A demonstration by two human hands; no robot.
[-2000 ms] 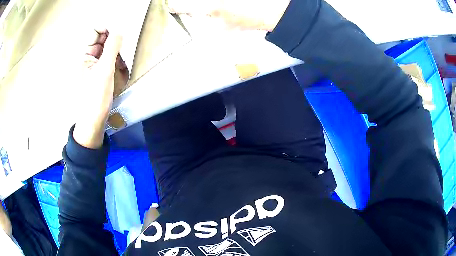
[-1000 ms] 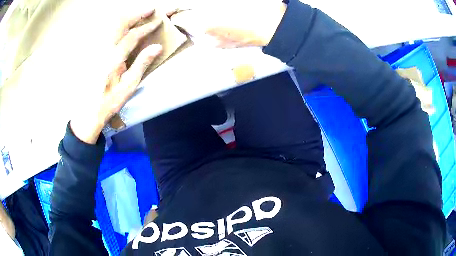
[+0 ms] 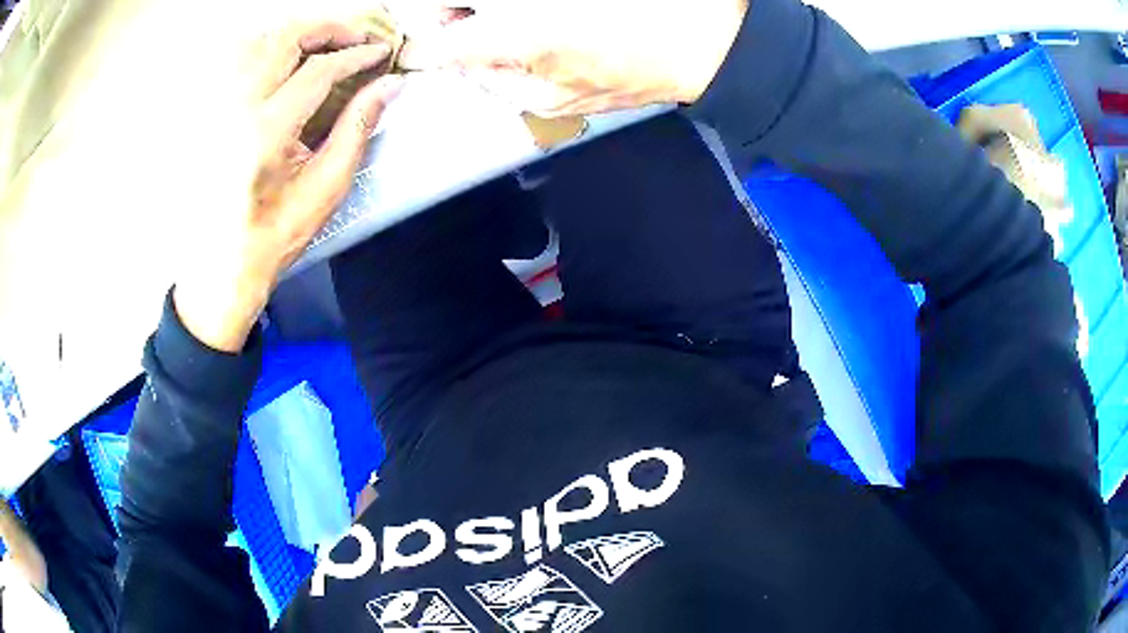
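Observation:
The tan cloth (image 3: 324, 114) lies on the overexposed white table (image 3: 433, 142) at the top, left of centre. My left hand (image 3: 291, 161) has its thumb and fingers closed on a bunched part of this cloth. My right hand (image 3: 563, 56) is at top centre, its fingertips at the cloth's right edge beside my left fingertips; glare washes out its fingers, so its hold is unclear. More tan cloth spreads at the upper left. The machine's needle area cannot be made out.
A tan patch (image 3: 553, 130) is on the table's front edge, with scale marks further left along it. A blue crate (image 3: 287, 359) with a pale sheet (image 3: 297, 464) stands lower left. A blue crate (image 3: 854, 334) on the right has a crumpled tan piece (image 3: 1017, 155) at its far side.
My left hand has moved up and right from the table edge and closed on the cloth, which is now bunched and less spread. The view has shifted slightly, and my right hand stays near top centre.

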